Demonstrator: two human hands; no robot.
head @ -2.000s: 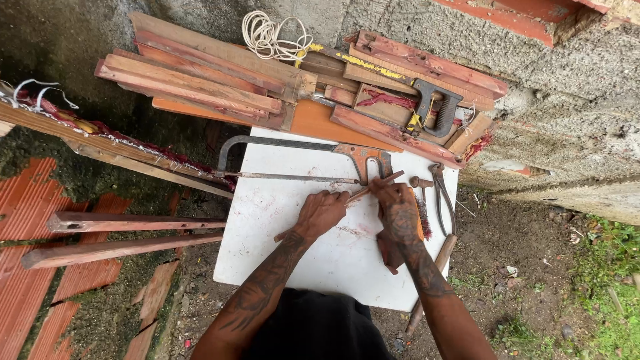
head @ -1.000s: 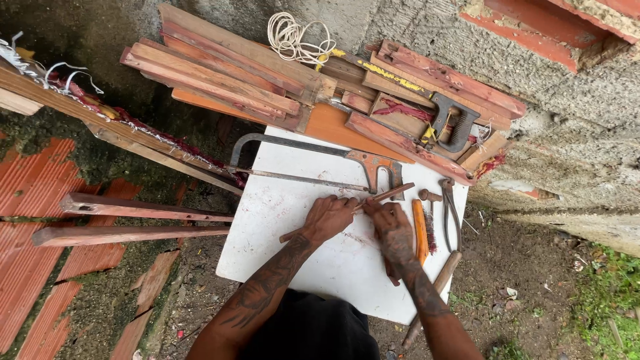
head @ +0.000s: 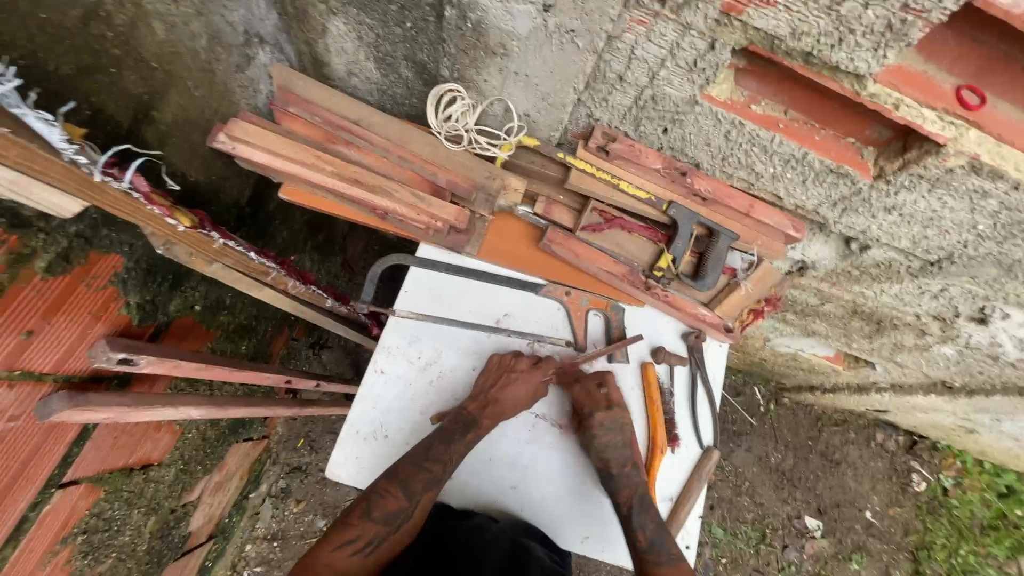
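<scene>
My left hand (head: 512,388) is closed around a thin strip (head: 612,349), perhaps wood or a rusty file, that runs slantwise over the white board (head: 472,472). Against its upper part rests my right hand (head: 592,392), fingers curled; what lies inside the fingers is hidden. Just beyond both hands lies a hacksaw (head: 578,308) with an orange handle and dark frame. Right of my right hand are an orange tool handle (head: 654,424), a hammer (head: 669,358), and metal pincers (head: 701,388).
Reddish wood pieces (head: 344,172) and a coil of white cord (head: 472,120) lie behind the board. A black-handled handsaw (head: 700,246) rests on more wood. Two wooden legs (head: 216,366) jut out at the left. A rough wall (head: 800,200) stands behind. A wooden handle (head: 694,488) lies at the board's right edge.
The orange handle, hidden two seconds ago, now shows right of my right hand. Both hands stay together at the strip. The view has shifted somewhat.
</scene>
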